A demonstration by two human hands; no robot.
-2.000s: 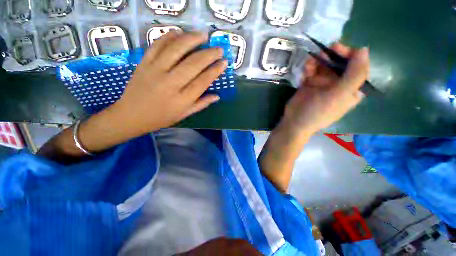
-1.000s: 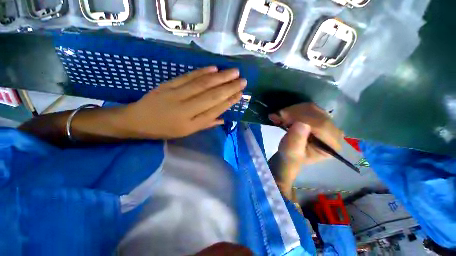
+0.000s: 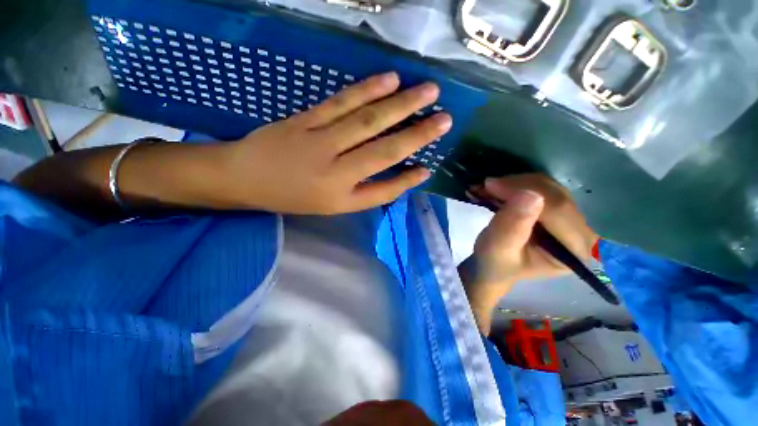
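Note:
A blue liner sheet [image 3: 179,62] with rows of small whitish pads lies flat on the dark green bench mat near its front edge. My left hand [image 3: 357,146] rests flat on the sheet's right part with its fingers spread, holding nothing. My right hand [image 3: 532,229] holds black tweezers [image 3: 573,265]; their tips are at the sheet's right end, just right of my left fingertips. Whether a pad is between the tips is too small to tell. A clear blister tray [image 3: 565,83] behind the sheet holds silver rounded-square frames [image 3: 622,65].
The green mat [image 3: 524,137] shows between the sheet and the tray. Another person's blue sleeve [image 3: 665,299] is at the right, below the bench edge. A red plastic stool [image 3: 532,343] stands on the floor at the lower right.
My right hand with the tweezers has moved from over the tray down to the sheet's right end. The sheet now lies clear of the tray, under my left hand. The view has shifted.

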